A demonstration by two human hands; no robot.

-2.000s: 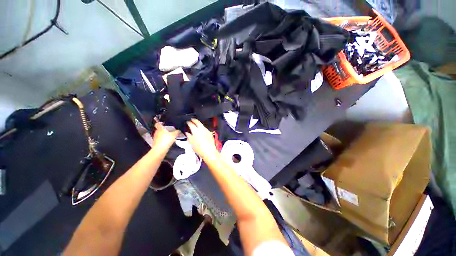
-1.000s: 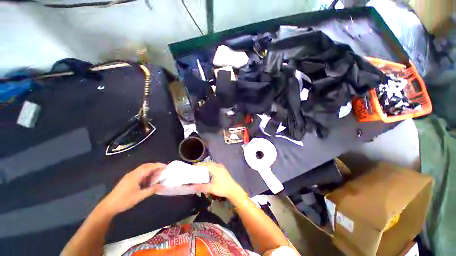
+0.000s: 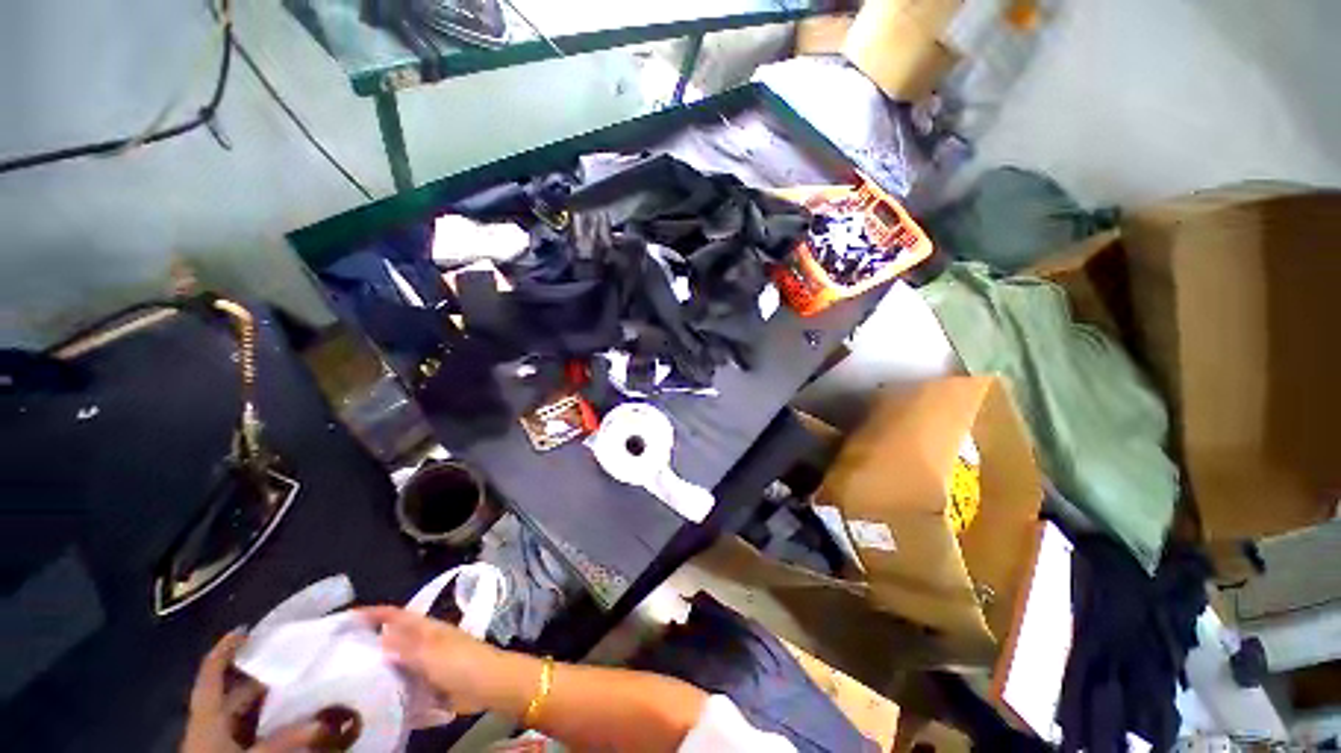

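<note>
A roll of white tape (image 3: 346,669) with loose turns is between my two hands at the lower left. My left hand (image 3: 221,706) holds its left and lower side, partly cut off by the bottom edge. My right hand (image 3: 441,659) grips its right side, with loops of white tape around the fingers. A second white tape roll (image 3: 635,444) lies flat on the side table, its free end towards the lower right. The iron (image 3: 228,537) rests on the black pressing table (image 3: 133,456).
Dark scraps (image 3: 588,280) heap on the green-framed side table (image 3: 544,508). An orange basket (image 3: 860,250) of offcuts stands at its right corner. A dark round cup (image 3: 444,502) stands between the tables. Cartons (image 3: 919,515) and green cloth (image 3: 1059,383) are at the right.
My hands first reached to the side table, then held the white roll over the pressing table. Now they are lower left and tape hangs loose. The view has swung right.
</note>
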